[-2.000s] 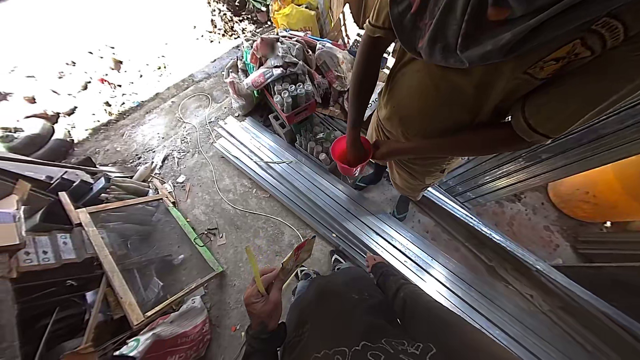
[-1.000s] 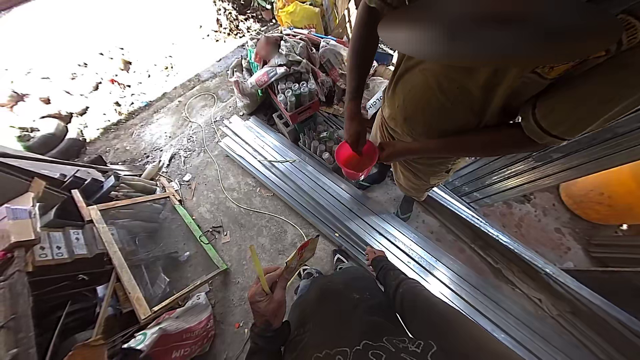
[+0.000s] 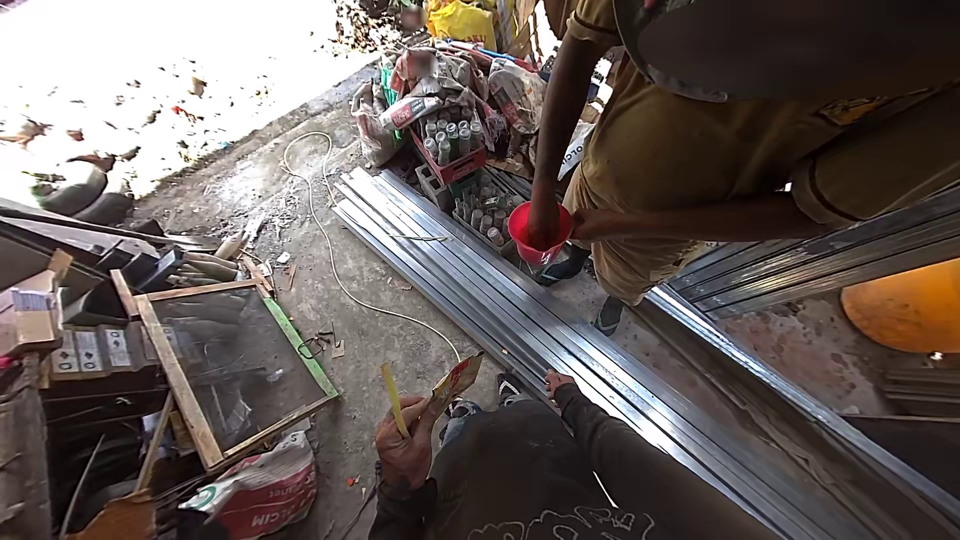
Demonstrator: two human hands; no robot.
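My left hand [image 3: 405, 446] is closed around a thin yellow strip [image 3: 394, 400] and a flat printed piece [image 3: 455, 382] that looks like card or packaging. The strip stands upright and the printed piece leans to the right. My right hand [image 3: 556, 381] is at the near edge of a row of long metal channels [image 3: 480, 285], fingers bent; whether it grips one cannot be told. Across the channels, another person [image 3: 660, 157] holds a red plastic bucket [image 3: 538, 234] with one hand and has the other hand inside it.
A wood-framed mesh screen [image 3: 247, 367] leans among scrap and boxes at left, above a printed sack [image 3: 259, 487]. A white cable [image 3: 337, 277] crosses the concrete. Behind the channels are a red crate [image 3: 454, 165] of bottles and old sacks. More metal channels [image 3: 810, 262] and an orange container [image 3: 907, 307] are at right.
The other person's bucket has changed its tilt slightly, with a hand still in it. My left hand keeps its hold on the strip and printed piece, and my right hand stays at the channels.
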